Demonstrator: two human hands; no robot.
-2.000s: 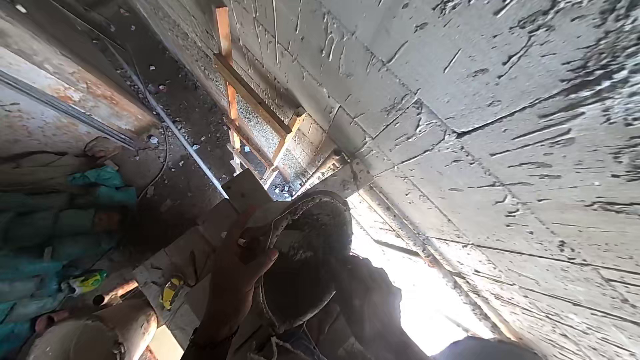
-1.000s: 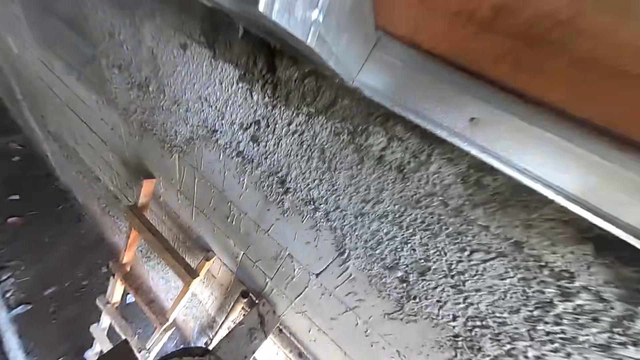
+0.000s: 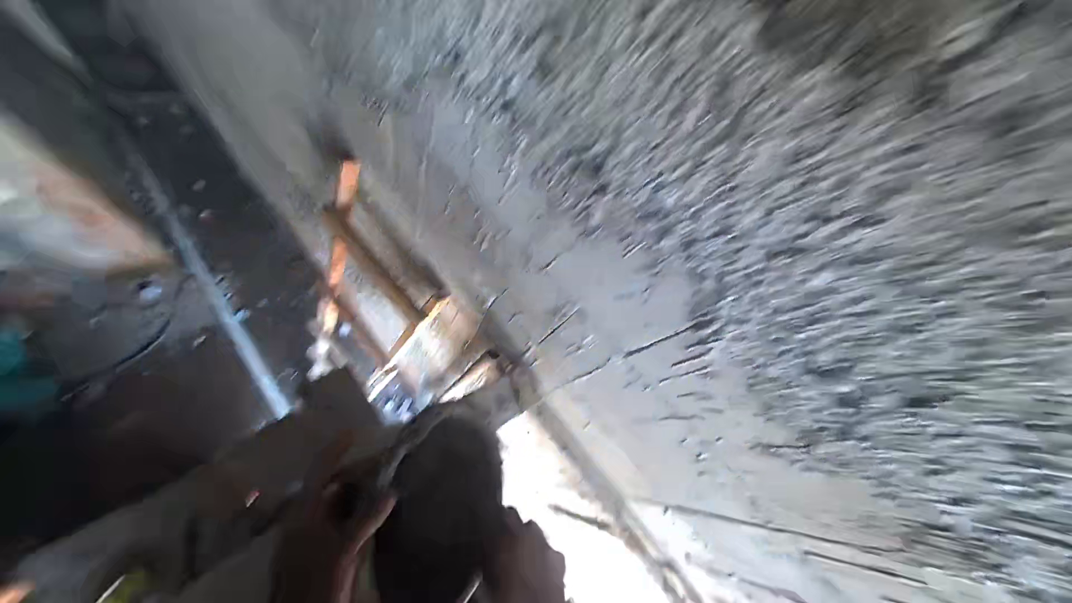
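A dark round container (image 3: 440, 502) is at the bottom centre, blurred and in shadow. At its left rim is my left hand (image 3: 335, 536), with the fingers curled against it. My right hand (image 3: 533, 559) lies along its right side, its lower part cut off by the frame edge. What the container holds cannot be seen. Beyond it rises a wall with rough, wet-looking grey mortar (image 3: 804, 218) at upper right and a smoother, scored grey surface (image 3: 603, 343) nearer the middle.
A wooden frame (image 3: 377, 268) stands along the foot of the wall. A long pale bar or pipe (image 3: 222, 306) lies over the dark, littered floor at left. Teal material (image 3: 21, 373) shows at the left edge. Planks (image 3: 201, 494) extend below, beside a bright gap (image 3: 553, 502).
The view has swung from the rough upper wall and metal edge back down. Both hands and the round container, almost out of sight one second ago, show again at the bottom.
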